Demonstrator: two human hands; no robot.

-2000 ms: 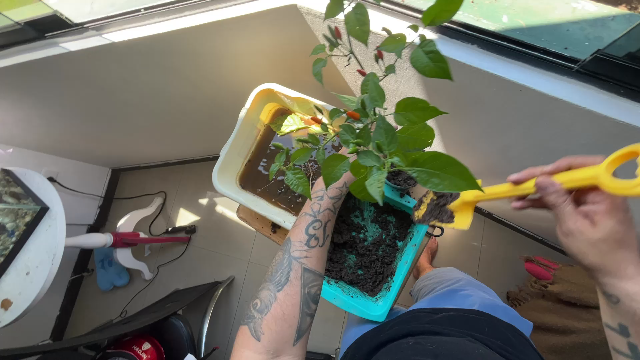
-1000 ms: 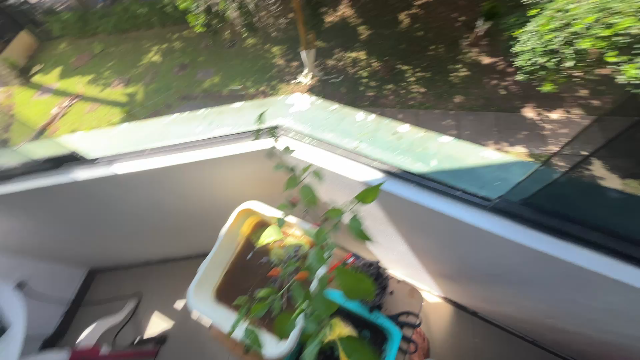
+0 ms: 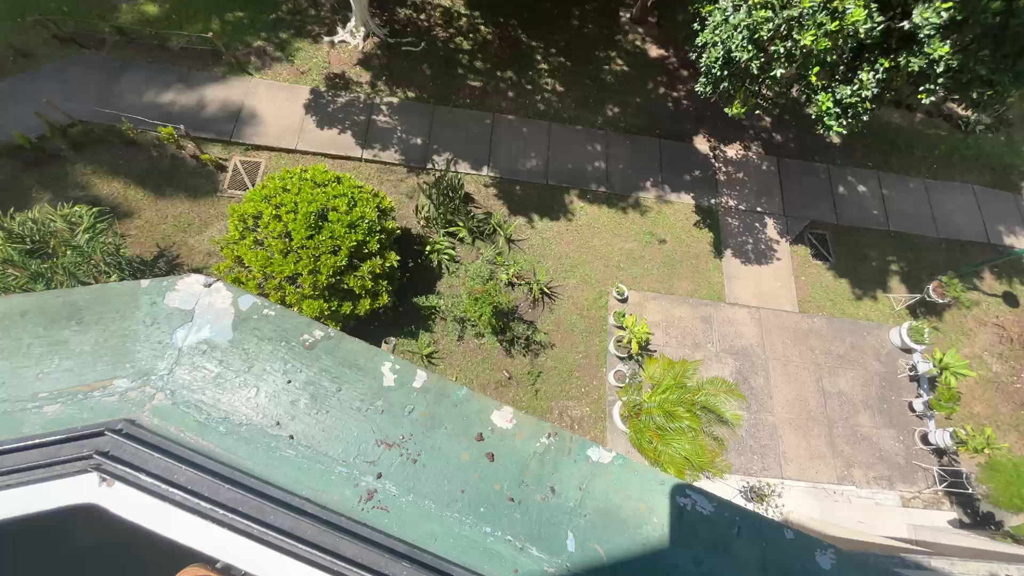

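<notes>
Neither of my hands shows in the head view. A green painted ledge [image 3: 384, 448] with chipped paint and scattered dark crumbs runs across the lower part of the view. Along its inner side lies a dark metal window track [image 3: 216, 504], beside a white sill [image 3: 144, 528]. A small piece of something orange-brown [image 3: 200, 570] shows at the bottom edge; what it is cannot be told. The potted plant, the tubs and the yellow scoop are out of view.
Far below the ledge's outer edge lie a round green bush [image 3: 312, 244], a paved walkway [image 3: 520, 152], a concrete patio [image 3: 784, 376], a small palm [image 3: 680, 412] and several white plant pots [image 3: 904, 337]. A leafy tree [image 3: 832, 56] stands at the upper right.
The view has swung from the tubs and pepper plant to the outer ledge and the garden below. Both arms, the plant and the yellow scoop with soil, seen two seconds ago, have left the view.
</notes>
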